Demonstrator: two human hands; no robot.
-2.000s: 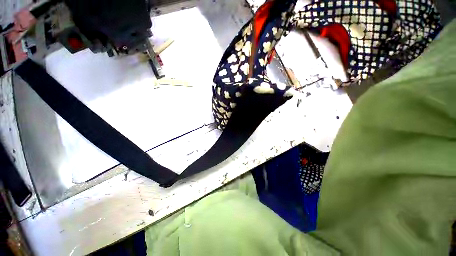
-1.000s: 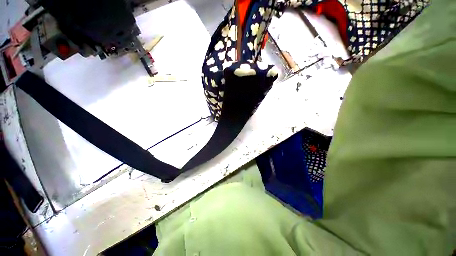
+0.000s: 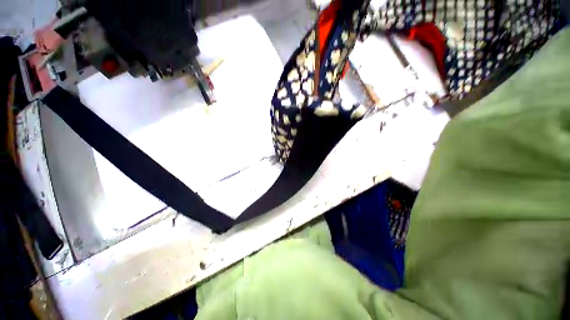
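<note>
A navy-black bag body [image 3: 292,94] with cream flower print and red lining stands on the table, right of the white work sheet [image 3: 150,119]. A black webbing strap [image 3: 137,164] runs from the bag down to a fold near the table's front edge, then up left toward the sewing machine head [image 3: 147,34]. Small metal parts [image 3: 203,86] show under the head. Neither of my hands is in view; only light green clothing shows at the right and bottom.
More patterned bags [image 3: 481,40] with red lining lie at the upper right. A pile of black straps [image 3: 31,212] hangs at the left edge. A blue bin [image 3: 369,234] with patterned cloth is below the white table edge [image 3: 156,275].
The view shifts slightly back and forth. The pale strip beside the metal parts under the head no longer shows clearly. The bag and strap lie much as before.
</note>
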